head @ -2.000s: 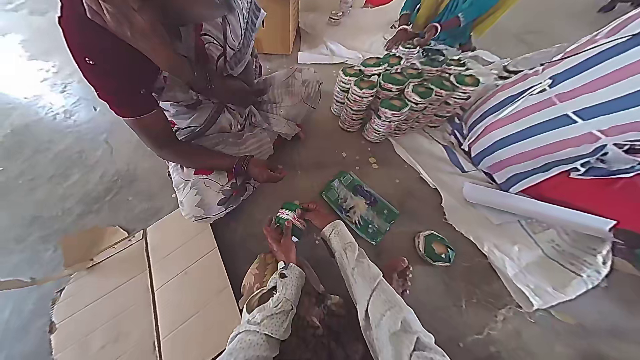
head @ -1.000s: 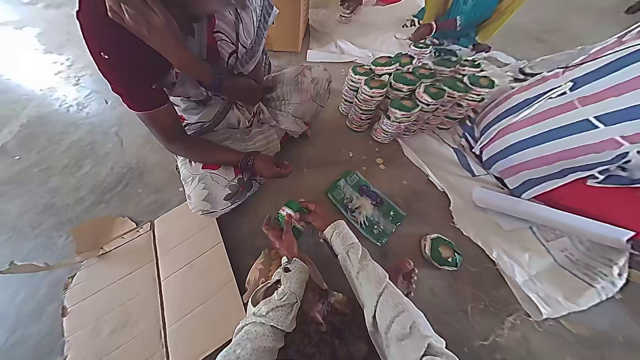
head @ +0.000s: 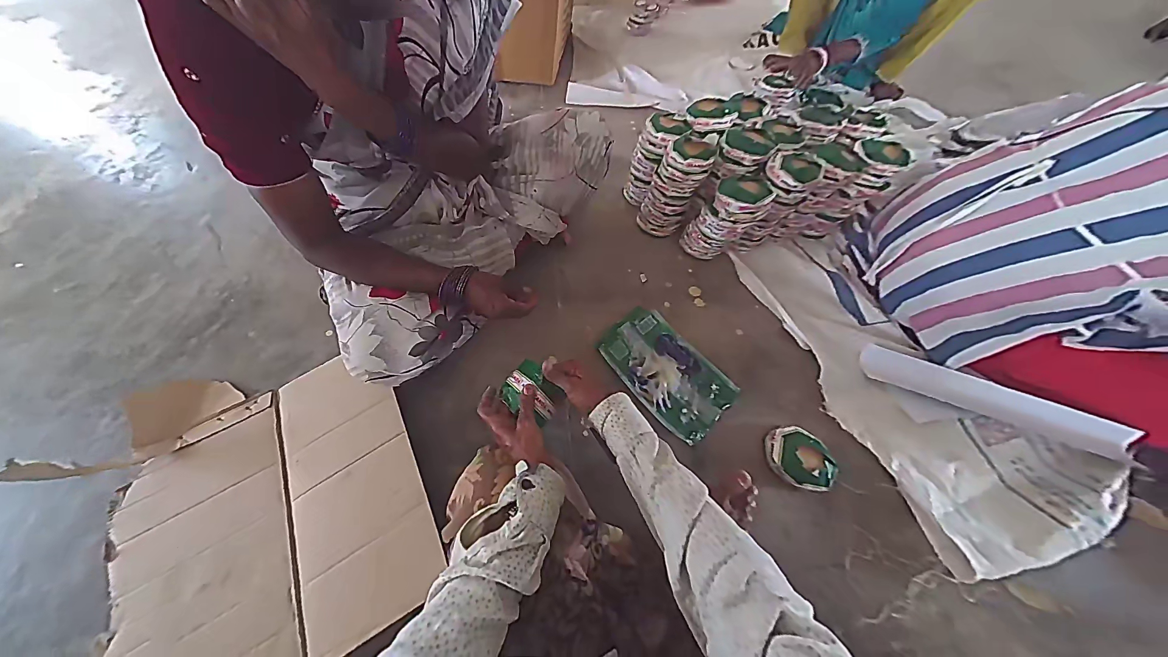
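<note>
My left hand (head: 516,422) holds a small green packet with a white and red band (head: 527,391), fingers around its lower side. My right hand (head: 573,381) is just to the right of that packet, its fingers curled; whether they touch it or hold anything small is unclear. Right of my right hand, a green printed plastic sheet or pouch (head: 671,374) lies on the floor, with pale and dark bits on it. Farther right lies a green and white wrapped disc-shaped bundle (head: 802,458) with a brown centre.
Flattened cardboard (head: 356,493) lies at left. A person (head: 401,182) sits ahead, a hand near my packet. Stacks of similar bundles (head: 744,192) stand at the back, where another person's hand (head: 794,66) touches them. At right are white sacking (head: 1013,493), a rolled sheet (head: 995,401) and striped cloth (head: 1031,228).
My right hand's fingers have come slightly away from the packet's upper edge. The packet stays in my left hand. At the back, the other person's hand has moved onto the stacks.
</note>
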